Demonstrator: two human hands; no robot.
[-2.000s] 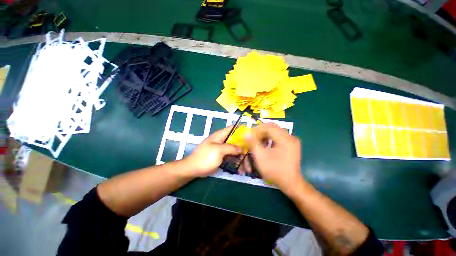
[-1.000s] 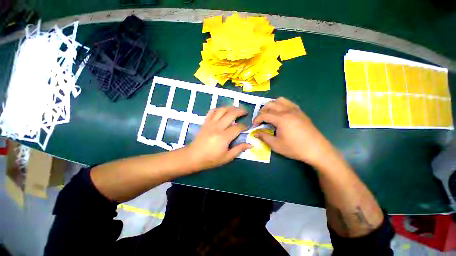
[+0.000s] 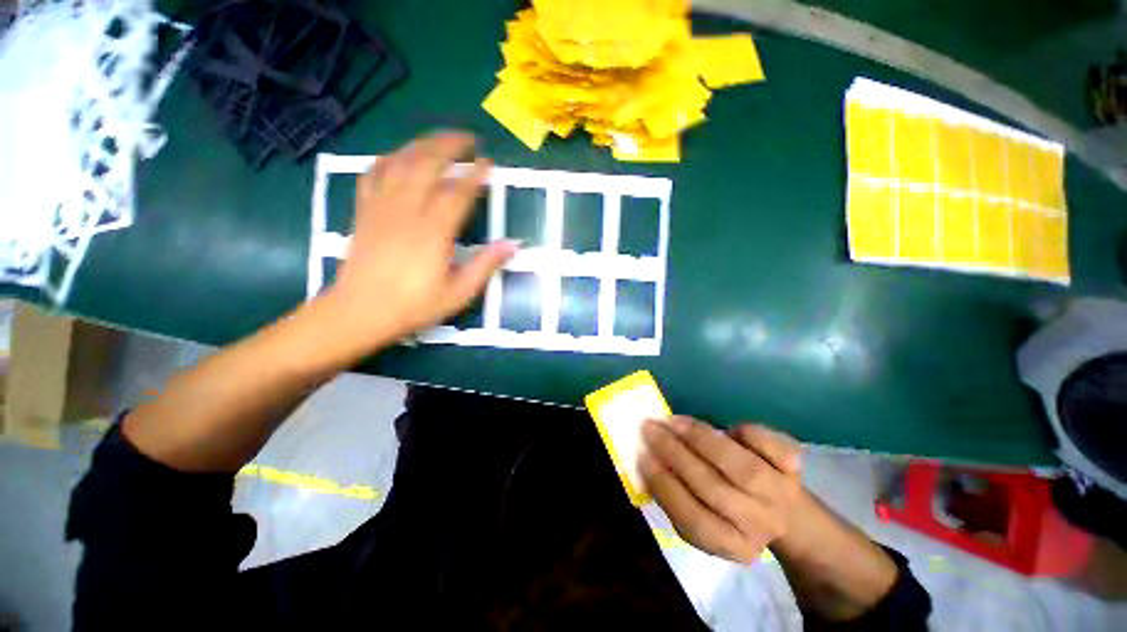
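My right hand (image 3: 723,485) holds a yellow adhesive piece (image 3: 630,426) with a white middle, just off the front edge of the bench. My left hand (image 3: 414,241) is over the left part of the white sticker-sheet skeleton (image 3: 550,262), fingers apart and slightly blurred, with nothing seen in it. The skeleton lies on the green bench, and its visible windows show only green. The hand hides some of its left windows.
A heap of yellow pieces (image 3: 599,68) lies behind the skeleton. A pile of black frames (image 3: 278,74) is at back left, white waste lattices (image 3: 68,136) at far left. A full yellow sheet (image 3: 952,185) lies at right. A grey fan (image 3: 1094,383) and red stool (image 3: 1013,519) are at lower right.
The yellow piece has left the sheet and is in my right hand, which moved down toward me. My left hand moved left and up, opening. The view has shifted. The black frame held earlier is not in hand.
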